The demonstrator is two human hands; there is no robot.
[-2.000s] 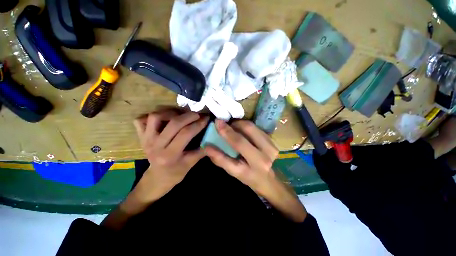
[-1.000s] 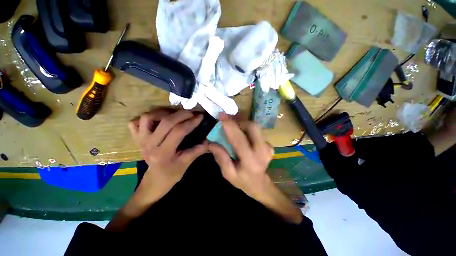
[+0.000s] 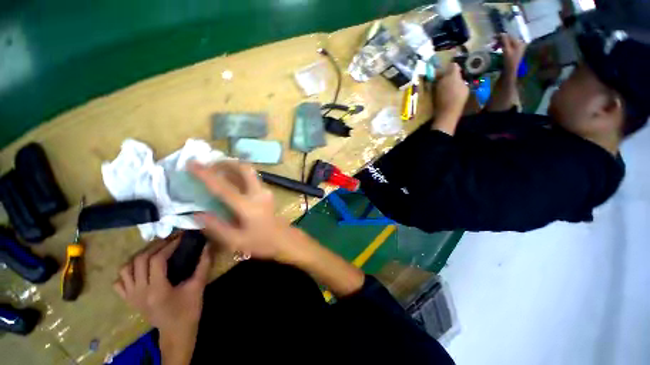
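Observation:
My left hand (image 3: pixel 160 285) is bare and holds a black plastic housing (image 3: pixel 187 256) near the bench edge. My right hand (image 3: pixel 246 207) is bare, blurred, and grips a grey-green sanding pad (image 3: pixel 192 191) above the housing, apart from it. White work gloves (image 3: pixel 135 174) lie crumpled behind my hands, partly covered by the pad. Another black housing (image 3: pixel 117 214) lies left of the gloves. A screwdriver (image 3: pixel 73 271) with an orange and black handle lies further left.
Several black housings (image 3: pixel 39 178) lie at the far left. More pads (image 3: pixel 258 150), a long black-handled tool (image 3: pixel 291 184), a red-black tool (image 3: pixel 335 175), a cable and a yellow knife (image 3: pixel 408 102) lie to the right. Another worker (image 3: pixel 492 167) is at the bench on the right.
The view has swung right, bringing the other worker into view. My right hand has lifted away from the housing with a pad; my left hand still holds the housing.

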